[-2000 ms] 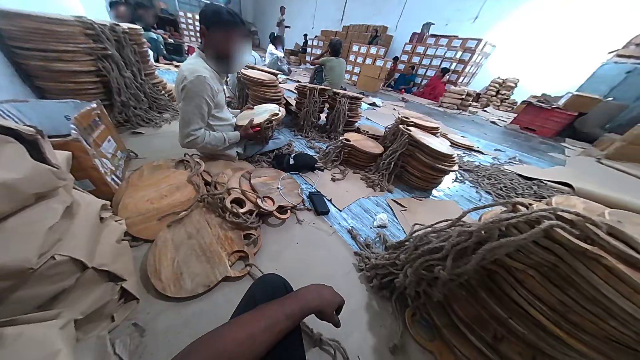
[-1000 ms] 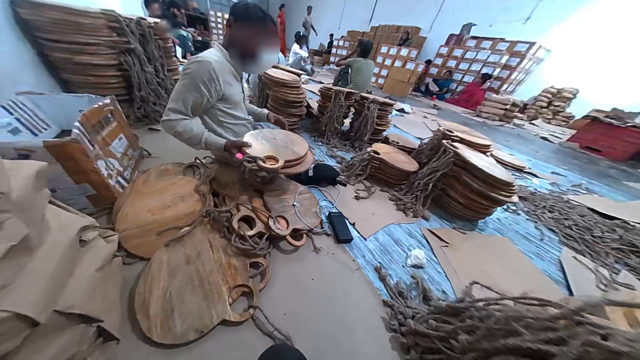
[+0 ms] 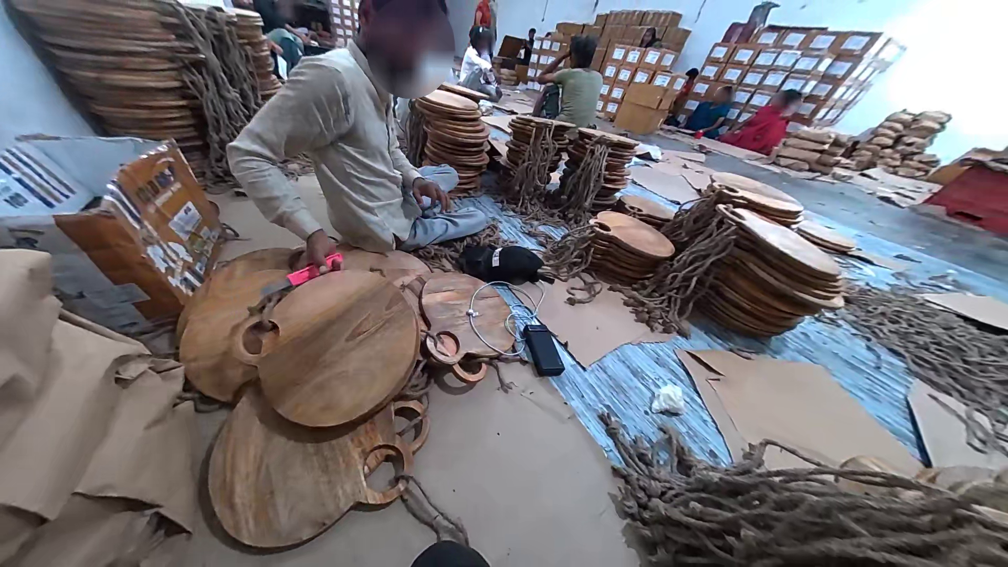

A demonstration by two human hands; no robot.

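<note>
Neither my left hand nor my right hand shows in the view of now. A small dark rounded shape, perhaps my knee, pokes in at the bottom edge. In front of it a round wooden board (image 3: 276, 480) with a ring handle and rope lies on brown paper. Another round wooden board (image 3: 339, 346) rests partly over it and over further boards. A person (image 3: 339, 150) seated across holds a pink-handled tool (image 3: 313, 269) at the upper board's handle. To the right lie smaller boards (image 3: 466, 313), a looped white cord (image 3: 474, 313) and a black device (image 3: 543, 350).
Crumpled brown paper (image 3: 87, 409) and an opened carton (image 3: 150, 228) stand at the left. Stacks of roped boards (image 3: 776, 272) rise mid-right. A thick bundle of ropes (image 3: 787, 512) fills the lower right. Cardboard sheets (image 3: 803, 402) lie on the blue floor covering. People and cartons are farther back.
The arm and hand seen at the bottom two seconds ago are out of view. The seated person has lowered a board from the lap onto the pile. The view has shifted.
</note>
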